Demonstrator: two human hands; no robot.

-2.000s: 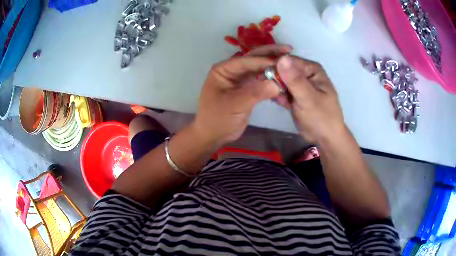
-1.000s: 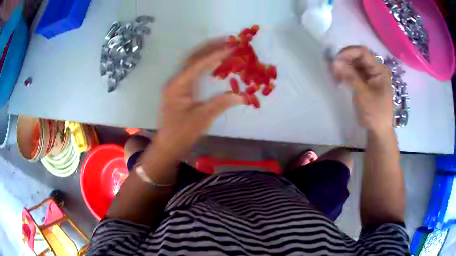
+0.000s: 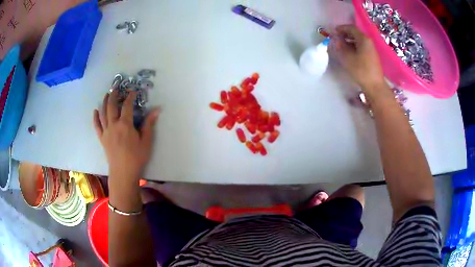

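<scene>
My left hand lies palm down with fingers apart at the near edge of the pile of silver metal settings; nothing shows held in it, though its fingertips partly cover the pile. My right hand is by the blue tip of the white glue bottle. Its fingertips are closed on a small silver piece with red on it, just above the tip. The loose red stones lie in a pile at the centre. My right forearm partly hides the pile of set pieces.
A pink basin full of silver pieces is at the right. A blue tray and a light-blue basin are at the left. A dark purple marker-like thing and a few silver pieces lie at the far side.
My left hand has moved from the red stones to the left silver pile. My right hand has moved from beside the right pile up to the bottle tip. The view has shifted, showing more of the table's far side.
</scene>
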